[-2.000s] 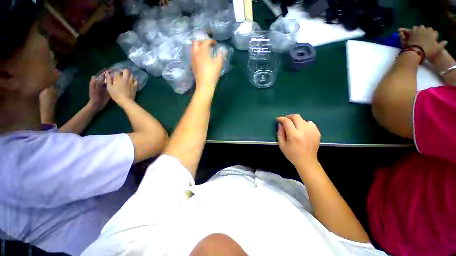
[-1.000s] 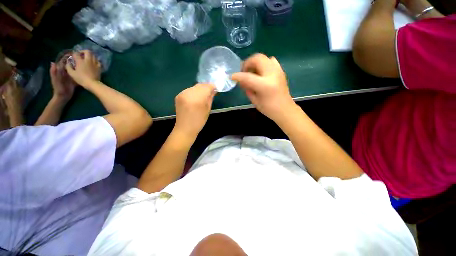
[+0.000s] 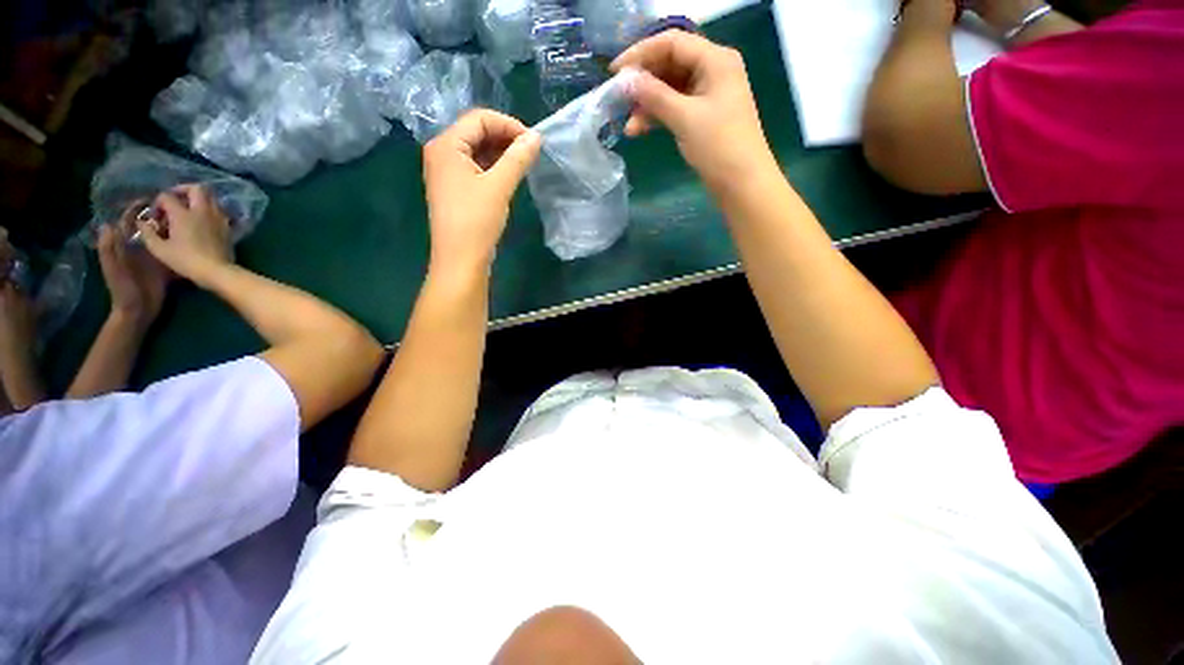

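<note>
A bagged cup [image 3: 580,208], a cloudy lump in thin clear film, hangs between my hands over the near part of the green bench. My left hand [image 3: 478,175] pinches the left corner of the bag's upper edge. My right hand [image 3: 688,104] pinches the right corner, a little higher. The film is stretched between the two hands. A clear cup [image 3: 564,52] stands behind the bag, partly hidden by it.
A heap of bagged cups [image 3: 292,85] lies at the back left of the green bench [image 3: 338,247]. At left, a person in lavender handles a clear bag [image 3: 240,195]. At right, a person in pink rests an arm by a white sheet [image 3: 818,78].
Both hands have moved up and away from me. The bag has turned from a rounded bundle between the fingers to hanging below its stretched upper edge. The view has shifted slightly.
</note>
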